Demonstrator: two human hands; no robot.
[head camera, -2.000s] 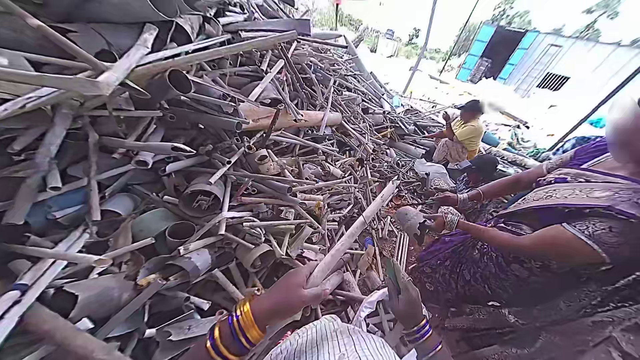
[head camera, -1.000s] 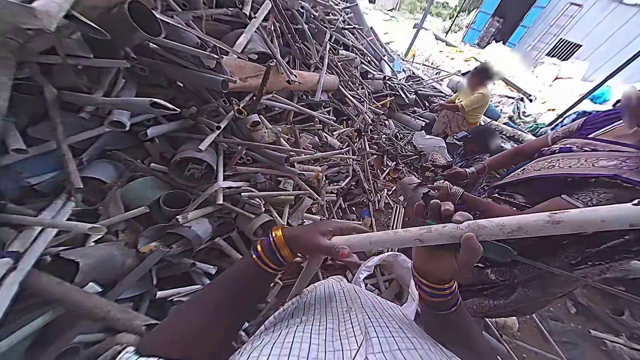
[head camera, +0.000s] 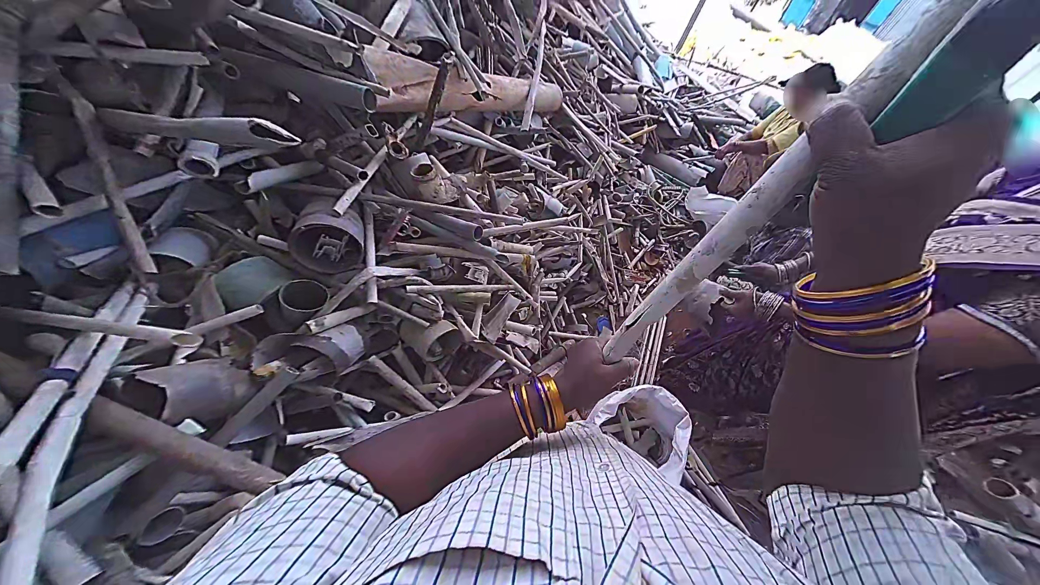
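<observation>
My left hand (head camera: 597, 374), with gold and purple bangles at its wrist, is closed round the lower end of a long, dirty white plastic pipe (head camera: 731, 236). The pipe slants up to the right, out of view at the top edge. My right hand (head camera: 902, 175) is raised beside the upper part of the pipe, with similar bangles on its wrist. It grips a green tool (head camera: 934, 93) whose flat edge lies close along the pipe; the kind of tool cannot be told. Part of my right fingers is hidden.
A large heap of scrap plastic pipes (head camera: 325, 236) fills the left and middle. A white sack (head camera: 674, 431) lies at my lap. A co-worker in patterned cloth (head camera: 991, 244) sits close on the right, and a person in yellow (head camera: 780, 130) sits farther back.
The pipe lay nearly level across my lap a second ago and now slants steeply upward. My right hand has risen with the green tool. My left hand stays at the pipe's near end.
</observation>
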